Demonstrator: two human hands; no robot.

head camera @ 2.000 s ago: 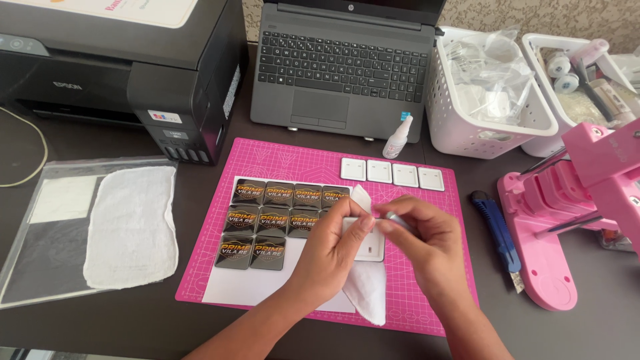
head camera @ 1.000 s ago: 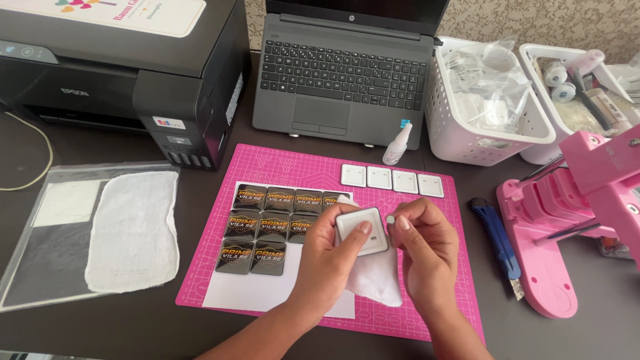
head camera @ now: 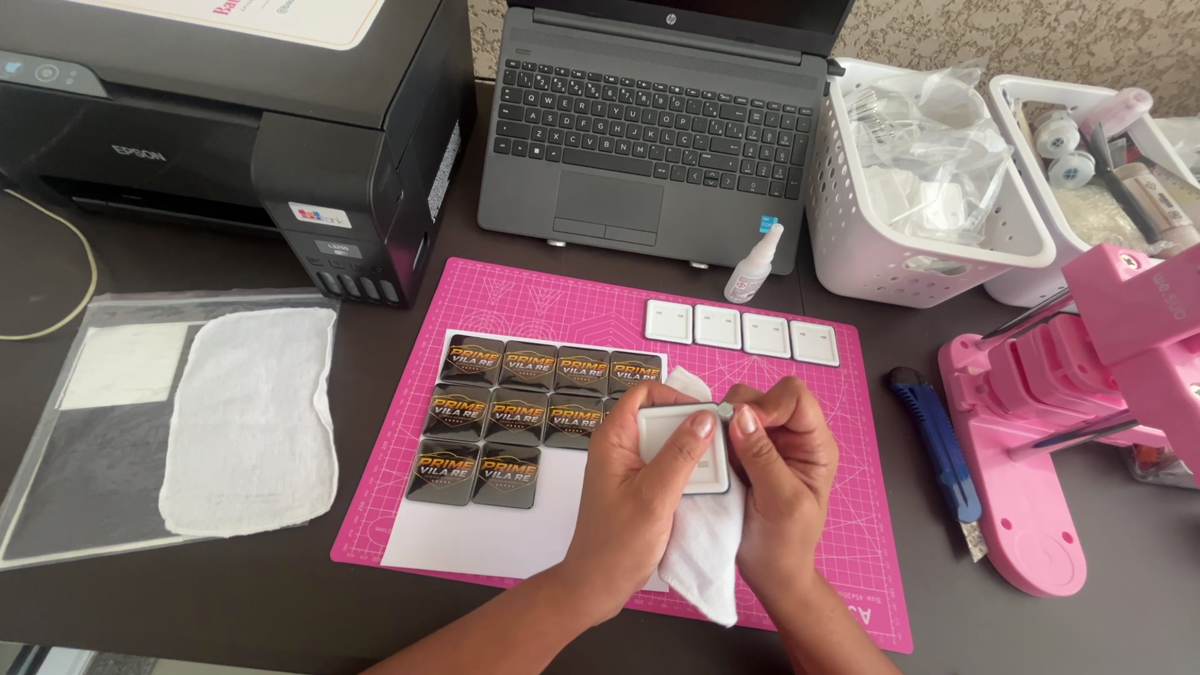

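Observation:
My left hand (head camera: pixel 630 487) holds a square white plastic badge back (head camera: pixel 710 466) by its left side, thumb across its face. A white cloth (head camera: pixel 705 553) hangs below it, between my hands. My right hand (head camera: pixel 786 469) pinches a small round silvery piece, likely a magnet (head camera: pixel 725 411), at the badge's upper right corner. Several dark square badges with printed fronts (head camera: pixel 517 418) lie in rows on a white paper sheet (head camera: pixel 469 539) on the pink cutting mat (head camera: pixel 820 572). Several white square backs (head camera: pixel 716 328) stand in a row near the mat's top edge, below a small glue bottle (head camera: pixel 753 267).
A blue utility knife (head camera: pixel 940 450) with its blade showing lies right of the mat, beside a pink press (head camera: pixel 1031 525). Behind stand a laptop (head camera: pixel 609 202), a printer (head camera: pixel 187 141) and white baskets (head camera: pixel 923 272). Another white cloth (head camera: pixel 253 422) lies left on a clear plastic sleeve (head camera: pixel 80 487).
Both hands have come closer together since a second ago, when the round piece was apart from the badge. Two seconds ago a white cloth end stood up above my left hand.

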